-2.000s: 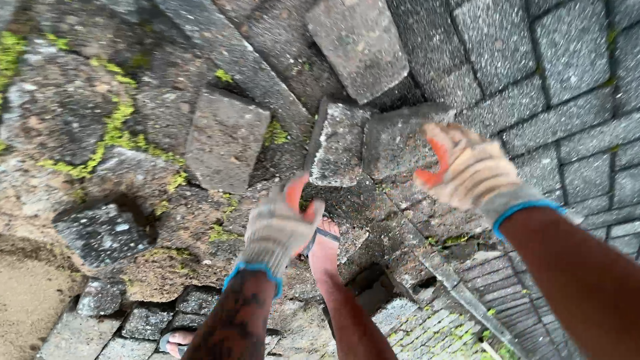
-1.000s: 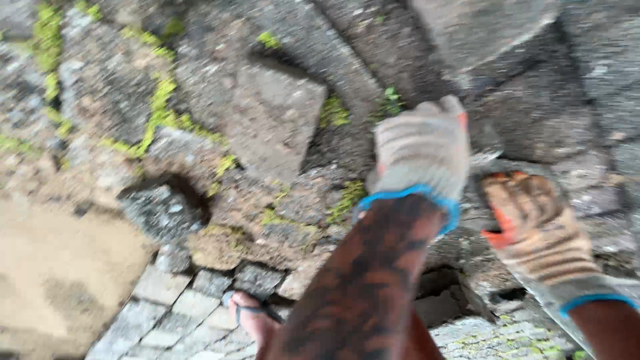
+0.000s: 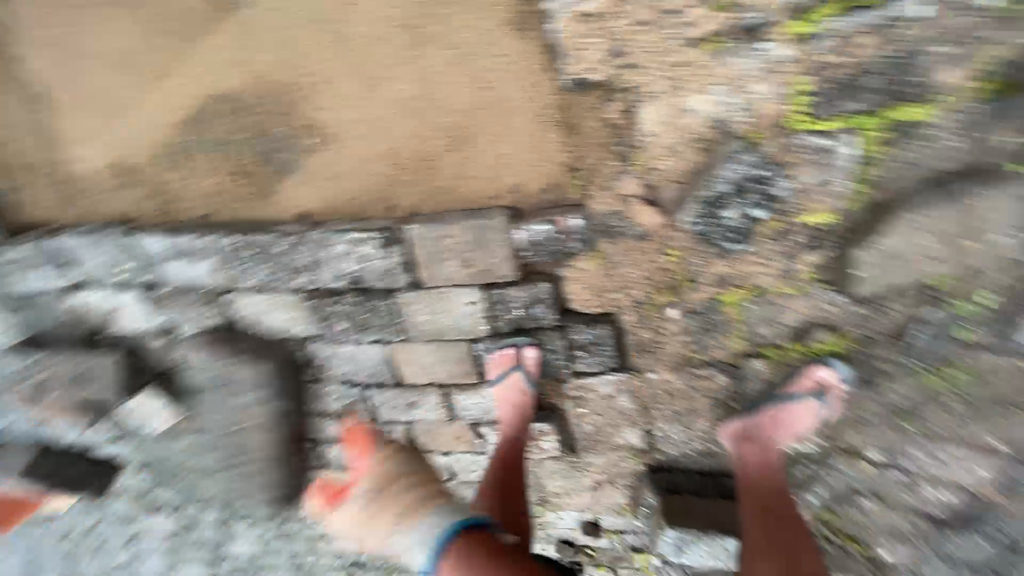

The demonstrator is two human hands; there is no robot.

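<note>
My left hand [image 3: 380, 492], in a pale knitted glove with orange fingertips and a blue cuff, reaches in from the bottom, left of my feet. Its fingers are apart with nothing seen between them. It is nearest to a large grey stone block [image 3: 228, 408] on its left; motion blur hides whether they touch. My right hand is out of the frame. Small squared paving stones [image 3: 444, 312] lie in rows beyond my left hand.
My feet [image 3: 516, 376] in flip-flops stand on uneven stones. A dark hole [image 3: 696, 500] lies between my legs. Sandy ground [image 3: 384, 104] fills the upper left. A loose dark stone [image 3: 736, 196] and mossy slabs [image 3: 944, 240] are at right. More blocks [image 3: 64, 384] lie at far left.
The view has swung far to the left. My right hand, near the stones one second ago, has left the frame. My left hand is now over the ground beside my left foot.
</note>
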